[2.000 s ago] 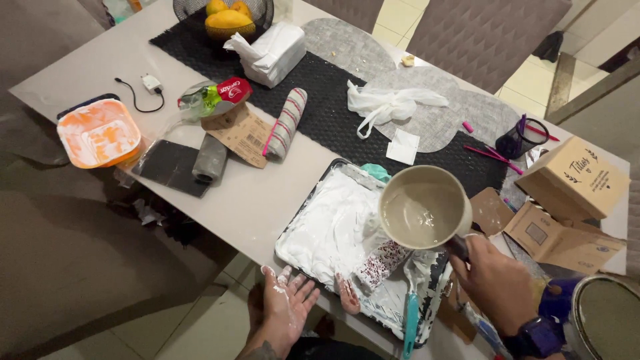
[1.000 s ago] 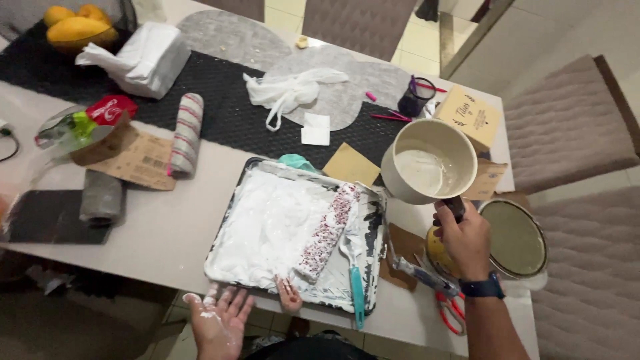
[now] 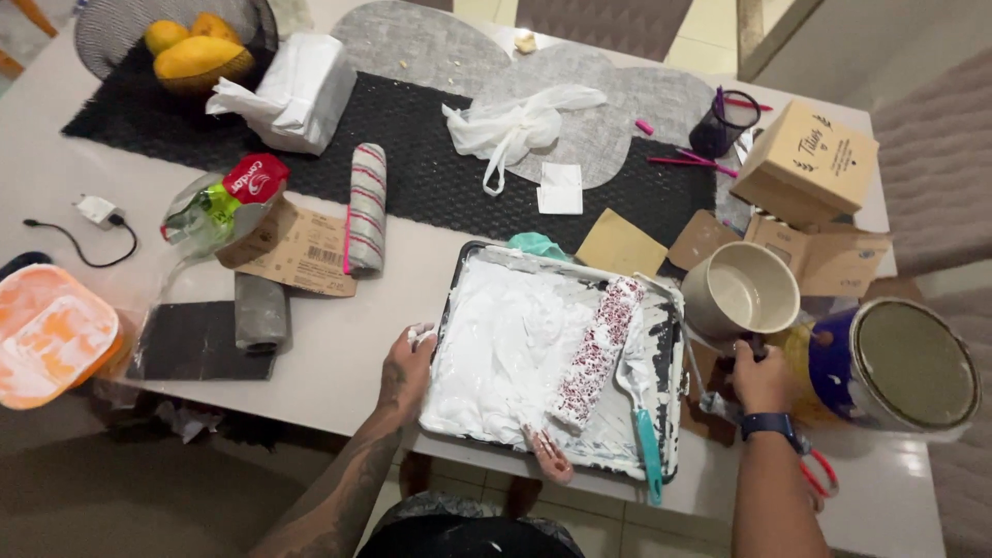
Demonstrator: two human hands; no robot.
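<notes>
My right hand [image 3: 761, 378] grips the dark handle of a cream pot [image 3: 742, 288], which is right of a black paint tray [image 3: 671, 434]. White paint [image 3: 496, 349] covers much of the tray. My left hand [image 3: 409, 366], with white smears on its fingers, is at the tray's left edge; whether it grips the edge cannot be told. A paint-coated roller sleeve [image 3: 601, 353] with red specks lies in the tray. Beside it rests a spatula with a turquoise handle [image 3: 648, 457]. The paint-smeared handle of the roller [image 3: 549, 456] juts over the front edge.
A large paint can [image 3: 891, 364] stands at the right, near red-handled scissors [image 3: 820, 471]. An orange tub [image 3: 54, 333] is far left. A striped roller sleeve [image 3: 366, 209], white plastic bag [image 3: 523, 128] and cardboard box [image 3: 806, 163] lie beyond the tray.
My left hand has moved from in front of the tray, palm up, to its left edge. The pot, held in my right hand, has moved right and away from the tray. The view has shifted.
</notes>
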